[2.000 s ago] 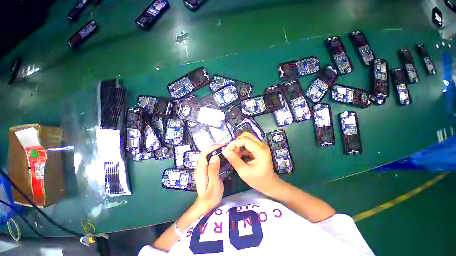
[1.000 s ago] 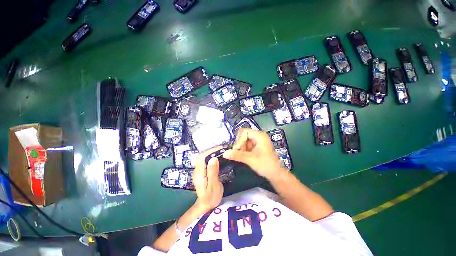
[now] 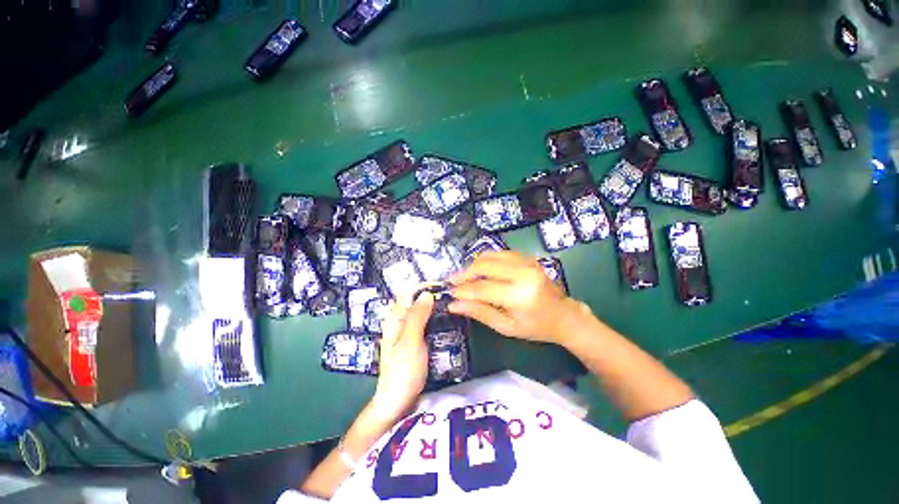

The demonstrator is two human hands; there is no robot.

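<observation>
My left hand (image 3: 402, 340) holds a small dark part (image 3: 430, 291) between thumb and fingers, above the near side of a pile of part-assembled phones (image 3: 345, 261). My right hand (image 3: 518, 295) meets it from the right, its fingertips pinched at the part's right end. Fingers hide most of the part, so its shape is unclear. An open-backed phone (image 3: 449, 352) lies just below my hands, near my shirt. Blank white pieces (image 3: 418, 231) lie on the pile.
More phones (image 3: 636, 246) lie to the right and at the far side (image 3: 276, 47). On the left are black strips (image 3: 230, 212) with a white block, clear plastic (image 3: 177, 295) and an open cardboard box (image 3: 110, 340) holding a red-and-white packet (image 3: 83, 335). Dark cables run at lower left.
My right hand has turned flatter, its fingers now pointing left over the part, and its forearm has swung right. The phone below my hands shows more clearly. The view has shifted slightly.
</observation>
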